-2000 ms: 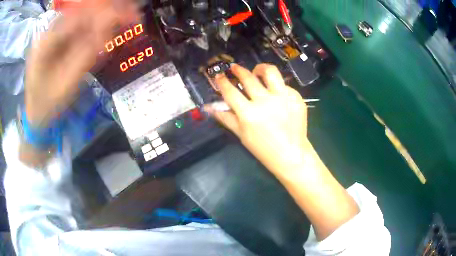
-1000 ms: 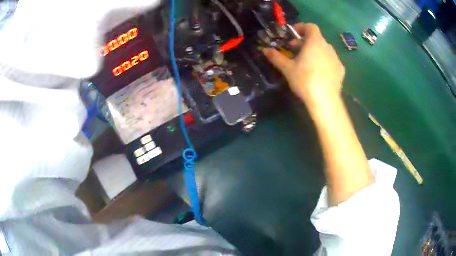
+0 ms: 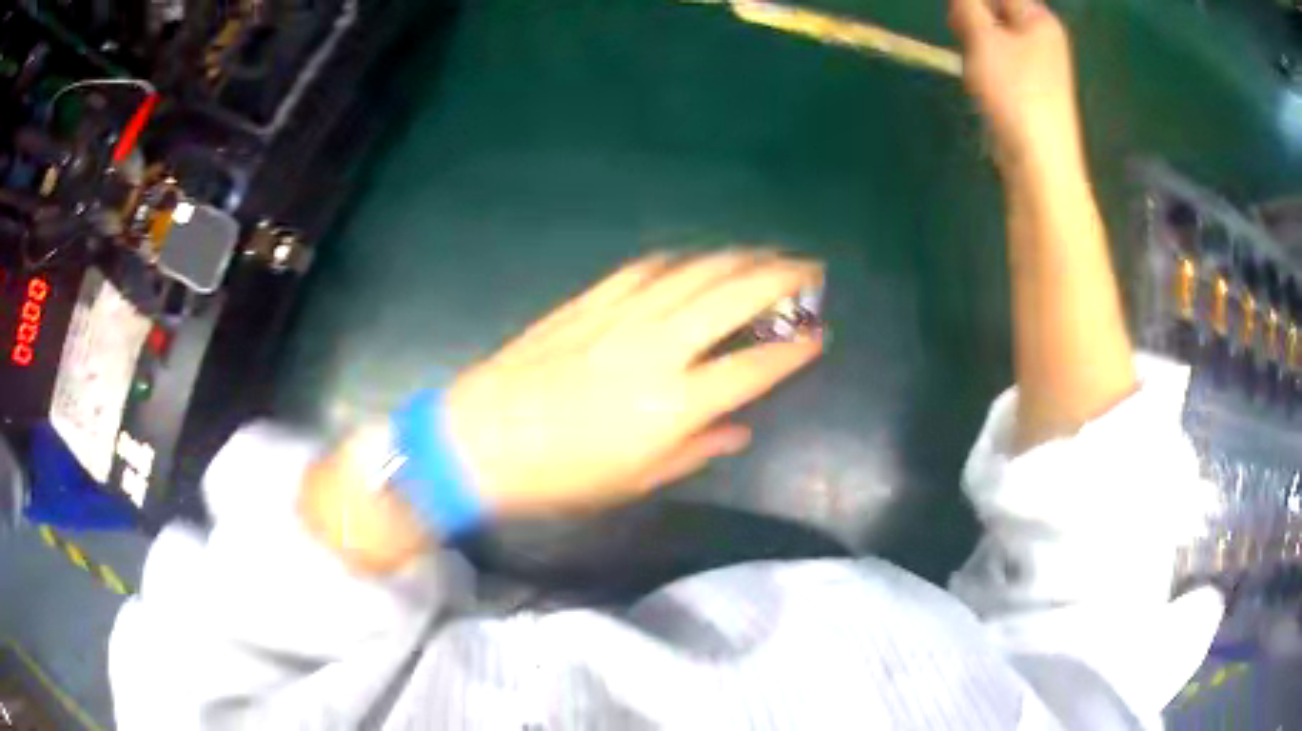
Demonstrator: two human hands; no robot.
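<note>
My left hand [image 3: 628,371], with a blue wrist strap, is over the green mat, palm down and blurred. Its thumb and fingertips hold a small silvery part [image 3: 793,316], which looks like a watch housing. My right hand [image 3: 1011,46] is at the top right, cut off by the picture's top edge, so what its fingers hold cannot be told. A grey display screen [image 3: 199,247] lies folded out on the black fixture [image 3: 229,321] at the left, beside a small metallic part [image 3: 280,247] at the fixture's edge.
A red clamp handle [image 3: 136,129] and a red digital readout [image 3: 30,321] are on the fixture. A clear tray [image 3: 1159,236] with rows of dark parts and orange flexes is at the far right. A yellow tape strip [image 3: 850,34] crosses the green mat at the top.
The view has swung right, so the fixture now lies far left. My right hand has left the fixture's right position. My left hand has come into view over the mat with a small part in its fingertips.
</note>
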